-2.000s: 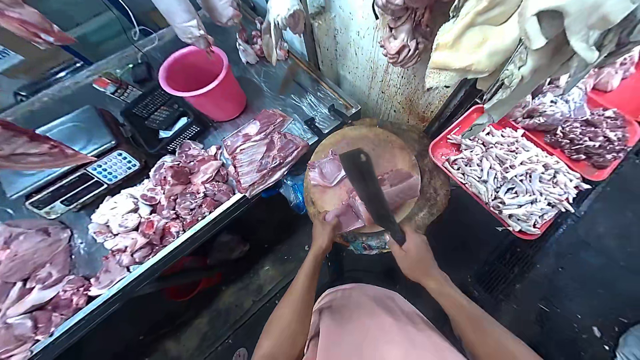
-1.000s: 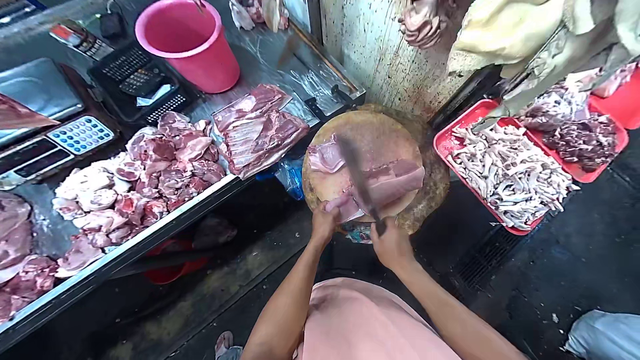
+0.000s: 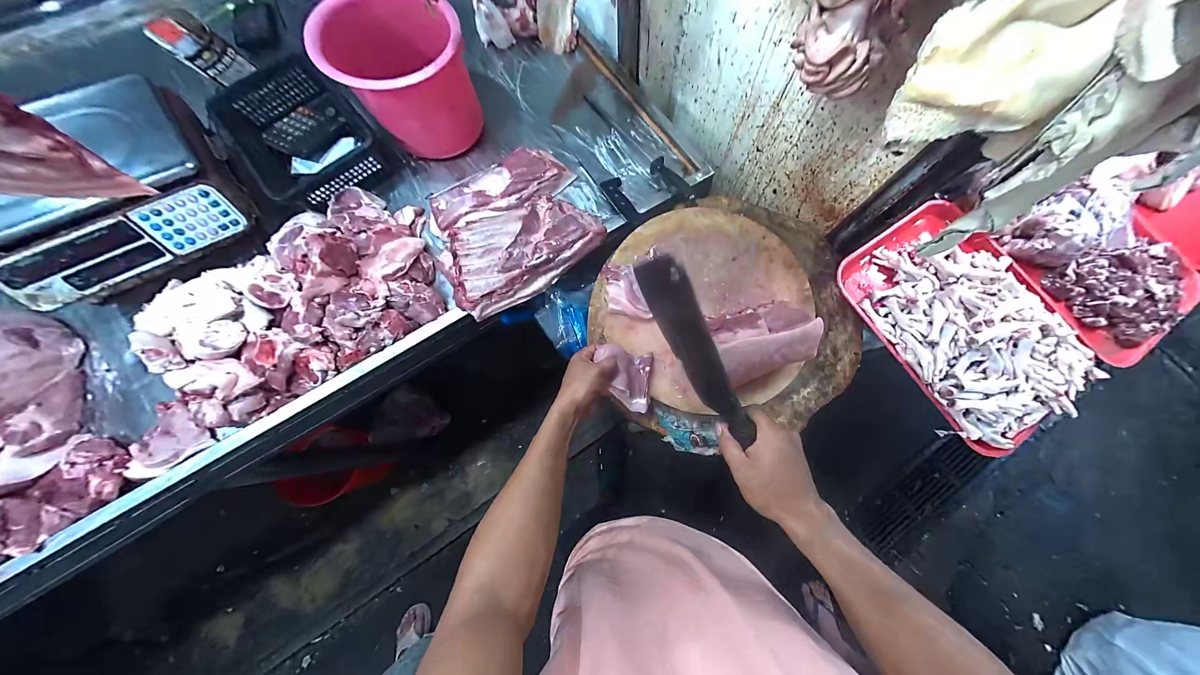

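My right hand (image 3: 771, 466) grips the handle of a dark cleaver (image 3: 689, 328), whose broad blade points up and left over a round chopping block (image 3: 731, 234). At the block's lower left edge, my left hand (image 3: 588, 377) holds a small piece of raw meat (image 3: 632, 380). A longer slab of pale raw meat (image 3: 773, 352) lies on the block to the right of the blade and partly behind it. Another small piece of meat (image 3: 626, 291) lies near the block's left edge, left of the blade.
On the metal counter at left are a meat heap (image 3: 328, 272), a rib slab (image 3: 516, 234), a pink bucket (image 3: 403, 84), a black basket (image 3: 300, 127) and a digital scale (image 3: 141, 234). Red trays (image 3: 923, 370) of meat stand at right. Hides (image 3: 1012, 66) hang at upper right.
My left hand has pulled its small piece of meat to the block's lower left edge, apart from the long slab. The cleaver stays in my right hand. The view has shifted slightly.
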